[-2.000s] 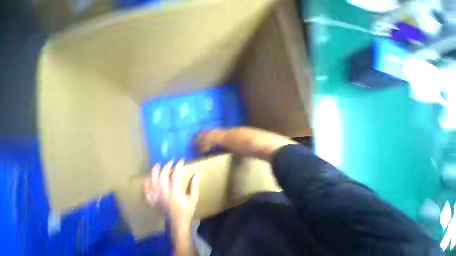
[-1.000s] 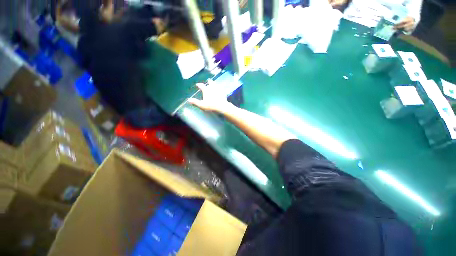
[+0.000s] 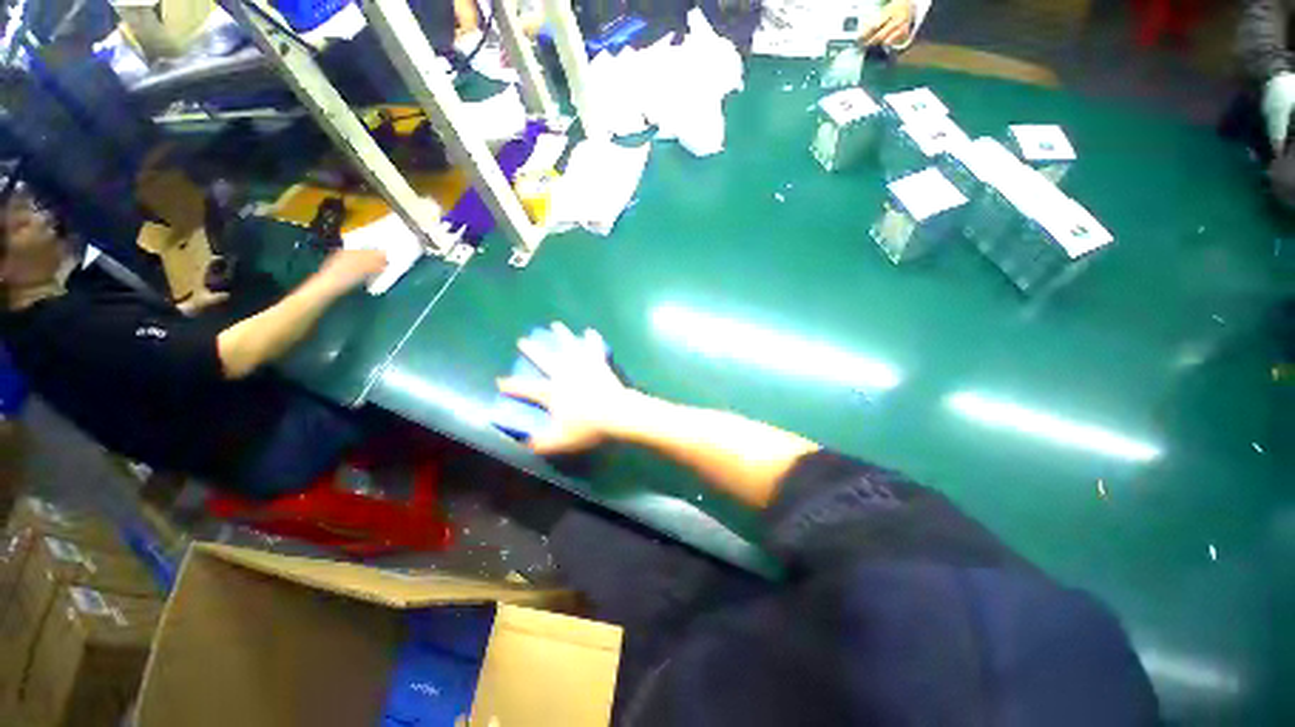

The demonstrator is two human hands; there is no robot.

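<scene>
My right hand reaches over the green bench near its front edge, fingers spread across a small blue product box. The hand grips the box from above and covers most of it. My left hand is out of the picture. The open brown shipping carton stands low at the bottom left, cut off by the edge. Blue product boxes show inside it, partly hidden by a raised carton flap.
White-topped boxes stand on the green workbench. Metal posts and white sheets are at the back. A person in black works at the left, above a red stool. Brown cartons stand lower left. Other people's hands show at the far side.
The view has shifted, so the bench fills more of it and the carton sits lower. My right hand now covers the blue box near the bench edge. The person at the left reaches over the bench.
</scene>
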